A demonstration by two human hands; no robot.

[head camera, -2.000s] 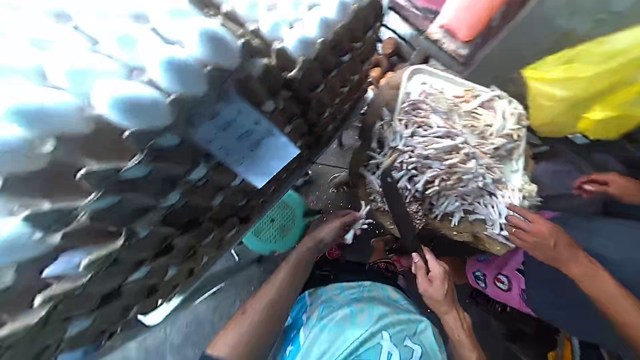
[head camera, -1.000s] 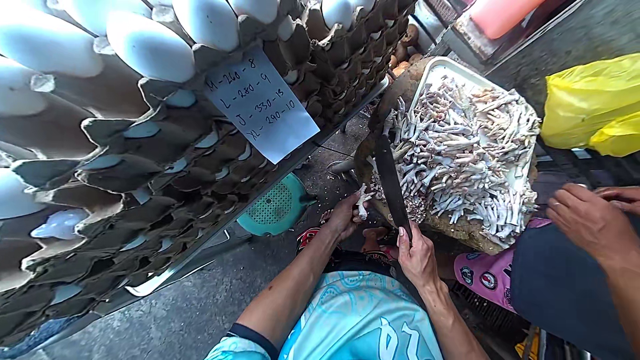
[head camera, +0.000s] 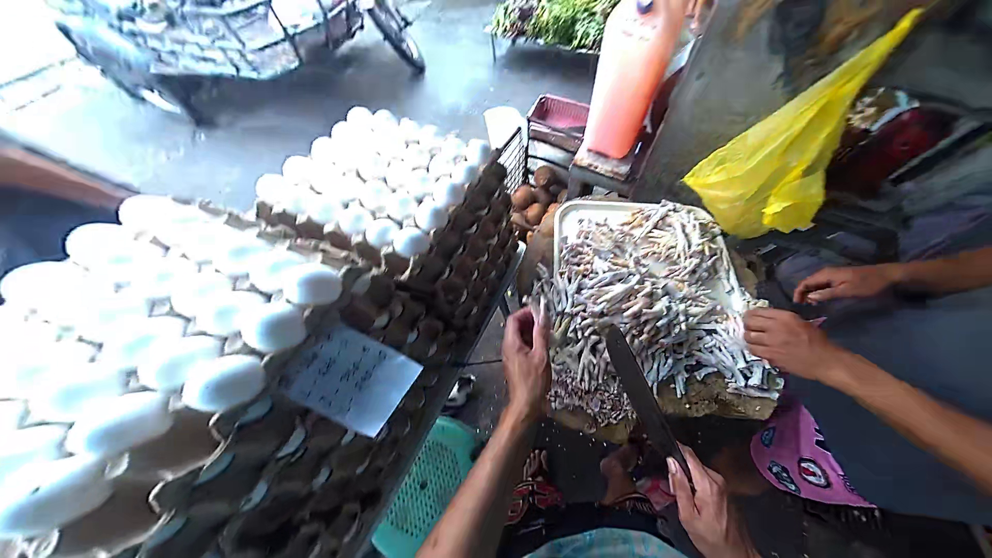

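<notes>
Chicken feet lie heaped on a cream plastic tray and spill onto a round wooden chopping block. My left hand is at the pile's left edge, its fingers curled around a pale piece that looks like a chicken foot. In my right hand, below the block, is the handle of a long dark knife; its blade slants up and left over the near part of the heap. Small cut bits cover the block's near left side.
Stacked trays of white eggs with a handwritten sign stand left. A green plastic stool is below. At right, another person's hands are beside the heap. A yellow plastic bag and a bottle of pink liquid are beyond.
My left hand has moved from below the block up to the left edge of the heap. The view has tilted up toward the street.
</notes>
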